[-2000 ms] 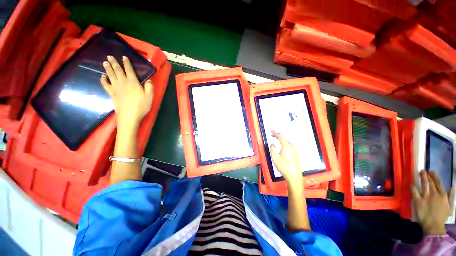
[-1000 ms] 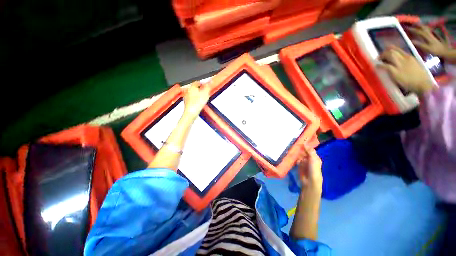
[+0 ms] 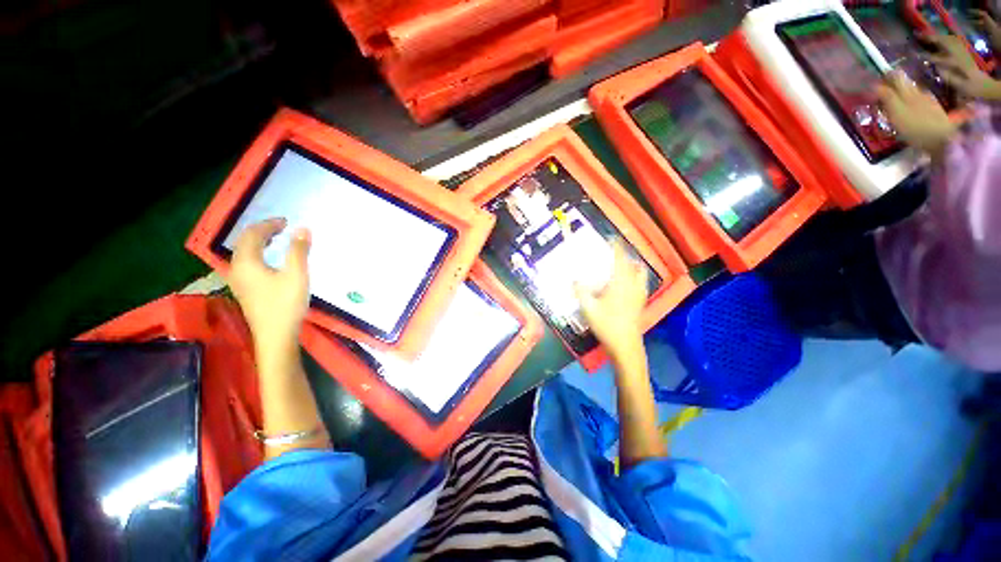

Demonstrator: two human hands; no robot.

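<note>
A tablet (image 3: 349, 236) with a white screen and a small green mark lies in an orange-red foam tray (image 3: 470, 216), which overlaps a second tray (image 3: 404, 419) holding another white-screen tablet (image 3: 445, 373). My left hand (image 3: 272, 280) is over the upper tablet, its fingers apart at the screen. To the right, an open tablet (image 3: 538, 236) shows dark insides and a pale block in a tray (image 3: 659, 247). My right hand (image 3: 617, 299) is over its lower part, fingertips at the pale block; whether they touch it is unclear. Neither hand visibly grips anything.
A dark tablet (image 3: 130, 439) lies on orange trays at left. A tray with a dark-screen tablet (image 3: 713, 154) and a white tray (image 3: 790, 66) stand at right, near another person's hand (image 3: 917, 115). Stacked orange trays (image 3: 472, 44) are at the back, a blue stool (image 3: 741, 340) below right.
The tray with the lit tablet has moved left, over the neighbouring tray, uncovering the open tablet. My left hand has moved from the trays' top edge to the screen; my right hand has moved onto the open tablet.
</note>
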